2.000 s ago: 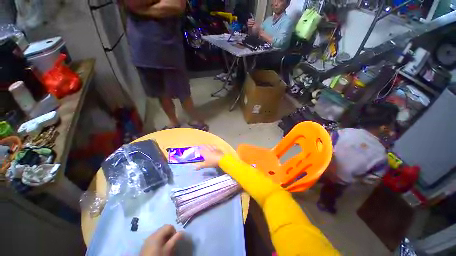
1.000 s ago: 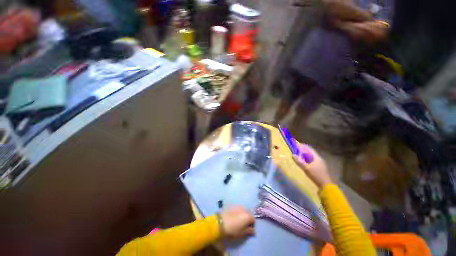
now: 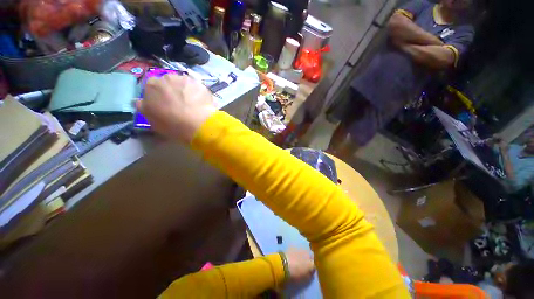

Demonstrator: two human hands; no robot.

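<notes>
My right hand [image 3: 174, 105] reaches across to the cluttered surface at upper left and is closed on the smartphone [image 3: 141, 120]. The phone's bright purple edges show around the hand, beside a green folder. My left hand [image 3: 300, 264] is low over the pale blue-grey board [image 3: 266, 219]; it is blurred and partly behind my right sleeve, so its fingers do not show clearly. A small black piece [image 3: 279, 239] lies on the board just above my left hand. The clear bag with dark contents [image 3: 315, 162] shows partly past my sleeve. The strips are hidden.
The green folder [image 3: 95, 91] and stacked papers [image 3: 35, 157] lie on the left surface. Bottles and a red bag [image 3: 311, 63] stand behind. The round table's edge [image 3: 375, 201] is right of my sleeve. A person with crossed arms [image 3: 404, 64] stands beyond. An orange chair [image 3: 451, 291] is at lower right.
The view has turned left. My right hand has carried the phone from the round table's far edge across to the left surface. My right sleeve now covers the strips. My left hand remains low over the board.
</notes>
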